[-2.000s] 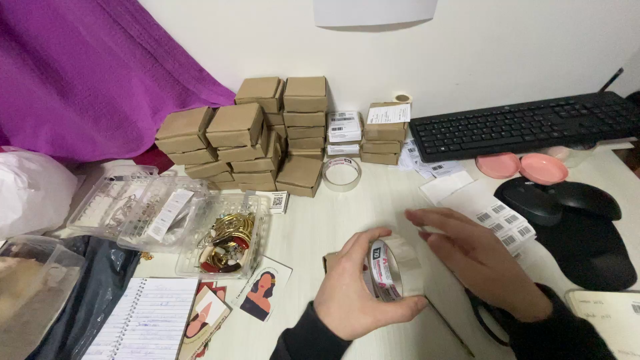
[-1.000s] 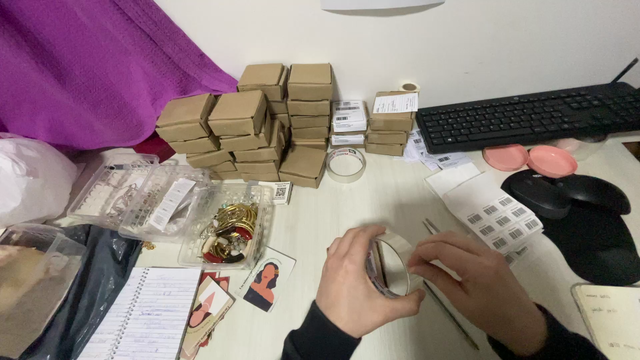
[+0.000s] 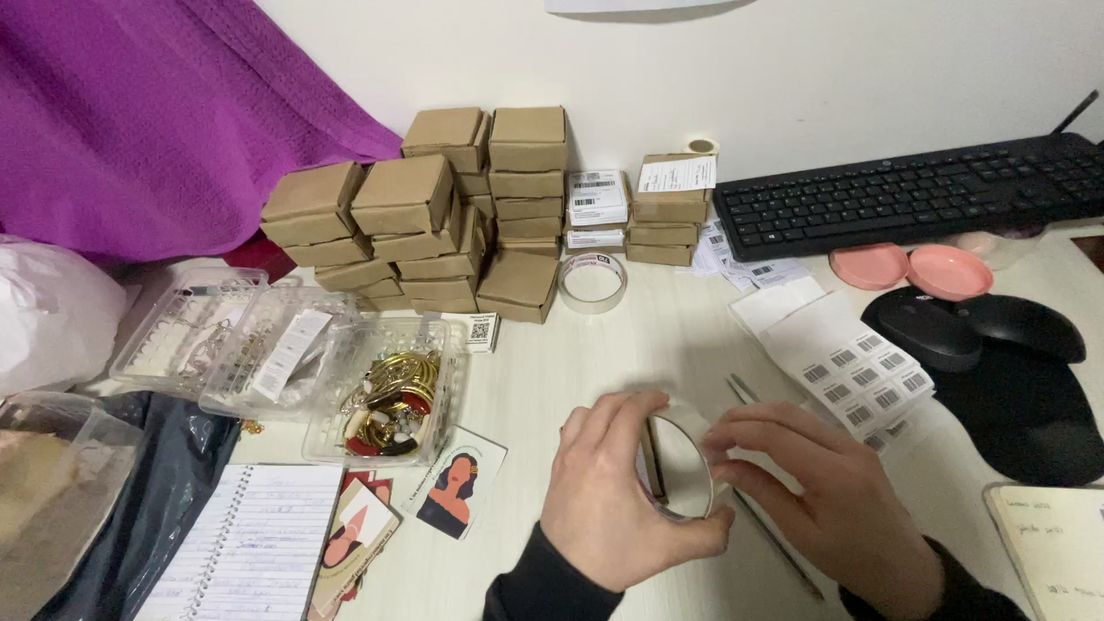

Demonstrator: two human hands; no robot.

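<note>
My left hand (image 3: 617, 492) grips a roll of clear packing tape (image 3: 697, 440), held on edge above the table. The fingertips of my right hand (image 3: 802, 483) touch the right side of the roll; whether they pinch the tape's end, I cannot tell. Through the roll's ring, part of a small brown cardboard box (image 3: 653, 470) shows. A thin pen-like tool (image 3: 776, 539) lies partly under my right hand. Another tape roll (image 3: 592, 285) lies beside the stacked cardboard boxes (image 3: 517, 285).
Clear trays of jewelry (image 3: 444, 388), printed cards (image 3: 457, 487) and a spiral notebook (image 3: 250, 543) are at left. Sheets of barcode labels (image 3: 862, 371), pink dishes (image 3: 949, 272), a black keyboard (image 3: 906, 198) and a mouse (image 3: 923, 328) are at right. A purple cloth (image 3: 172, 121) hangs at back left.
The roll has turned in my left hand, so its open ring now faces the camera more. My right hand has moved from beside the roll to touch its right side.
</note>
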